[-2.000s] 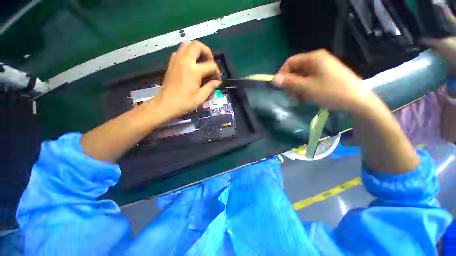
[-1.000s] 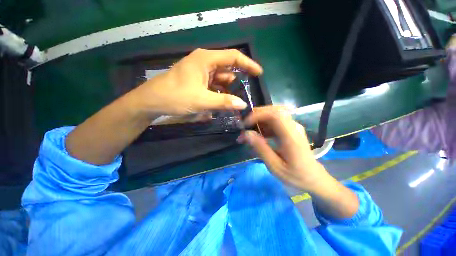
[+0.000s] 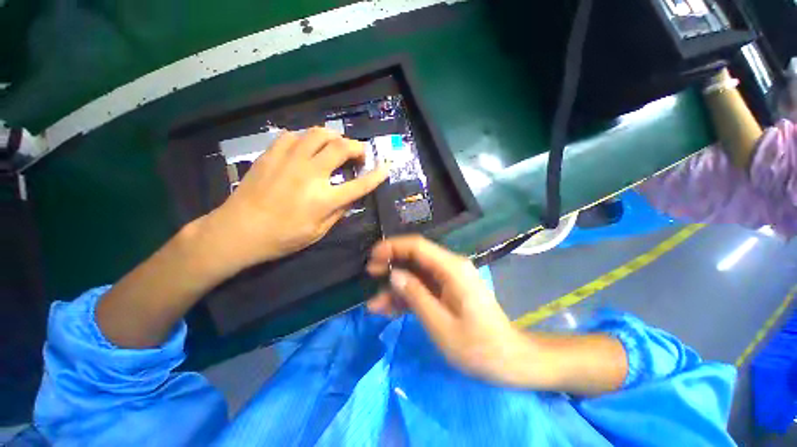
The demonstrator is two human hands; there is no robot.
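The open unit lies in a black foam tray, its board with a teal patch at the right and a pale battery area at the left, partly covered by my hand. My left hand is over the unit's middle, thumb tip by the board's left edge; whether it grips anything is unclear. A dark tape strip runs from near that thumb to my right hand. My right hand, slightly blurred, pinches the strip's near end at the tray's front edge.
A black strap hangs right of the tray. Another unit in a black carrier stands at the upper right. Another person's arm is at the right. A white bucket sits below the bench edge. A whitish rail runs behind.
My left hand has moved down and left, uncovering the board. My right hand has moved down and left to the tray's front edge. The other person's arm now reaches toward the carrier.
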